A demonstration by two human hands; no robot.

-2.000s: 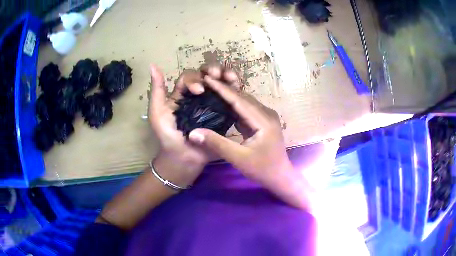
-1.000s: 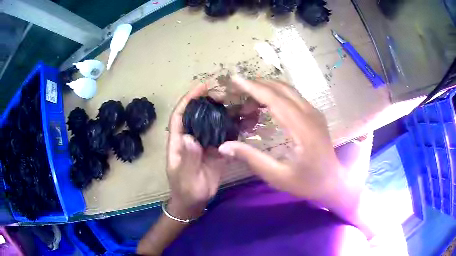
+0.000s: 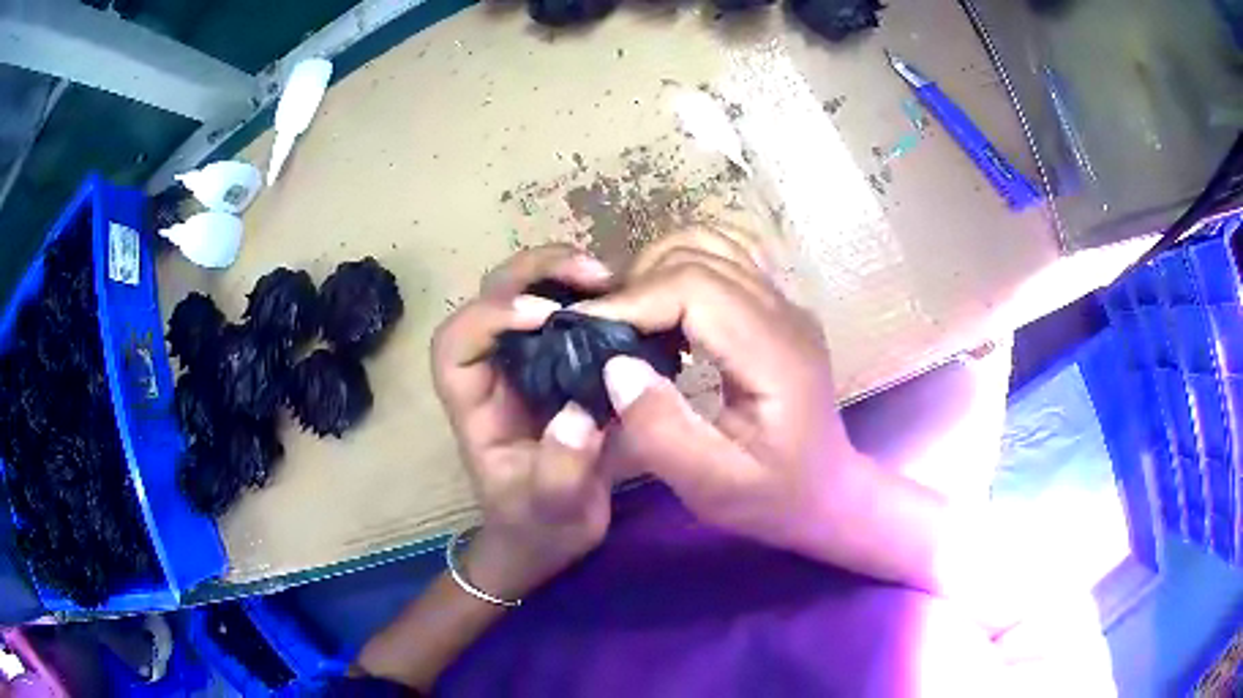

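Note:
A black ridged ball (image 3: 579,357) with overlapping points is held between both hands, low over the front middle of the brown cardboard sheet (image 3: 423,177). My left hand (image 3: 525,436) grips it from the left, with the thumb on the near side and the fingers around the far side. My right hand (image 3: 729,396) grips it from the right, with the thumb pressed on its face and the fingers over its top. The fingers hide much of the ball. A bracelet is on the left wrist.
A cluster of black balls (image 3: 327,391) lies at left beside a blue crate (image 3: 171,450) of dark parts. White bottles (image 3: 209,239) stand upper left. A blue knife (image 3: 971,137) lies upper right. More black parts (image 3: 834,14) are at the far edge. A silvery strip (image 3: 804,150) lies beyond my hands.
My right hand has moved left from beside the ball and closed on it. Both hands now grip the ball with fingers and thumbs. The camera view has shifted slightly since one second ago.

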